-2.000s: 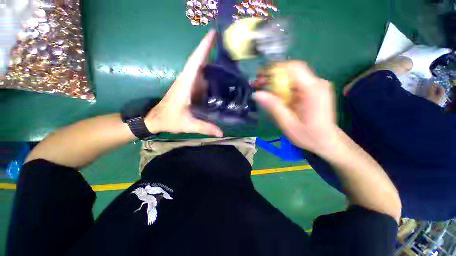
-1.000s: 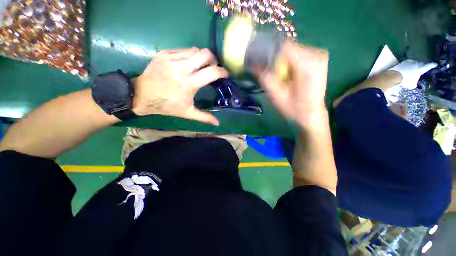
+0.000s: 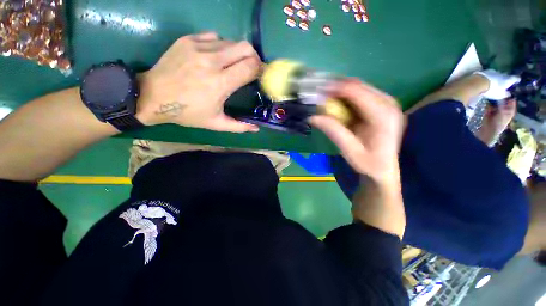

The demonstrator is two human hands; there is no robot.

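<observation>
The dark glossy strap part (image 3: 263,113) lies on the green table near its front edge. A thin dark curved arm rises from it toward the far side. A small round copper metal cap (image 3: 279,113) shows on the part. My left hand (image 3: 194,83) presses on the left side of the part and holds it. My right hand (image 3: 365,122) is closed around the handle of the mallet (image 3: 284,80). The mallet is blurred, with its yellowish face to the left, over the part. It hides some of the part's right side.
Loose caps (image 3: 299,13) lie on the far side of the green table (image 3: 161,45). A clear bag of copper caps (image 3: 33,33) is at far left. To the right, another person's dark sleeve (image 3: 443,179) and hand are near white sheets (image 3: 500,83) and dark parts.
My left hand has moved from beside the strap part to over its left side. The mallet is lower over the part than two seconds ago. The view has shifted, and fewer loose caps show.
</observation>
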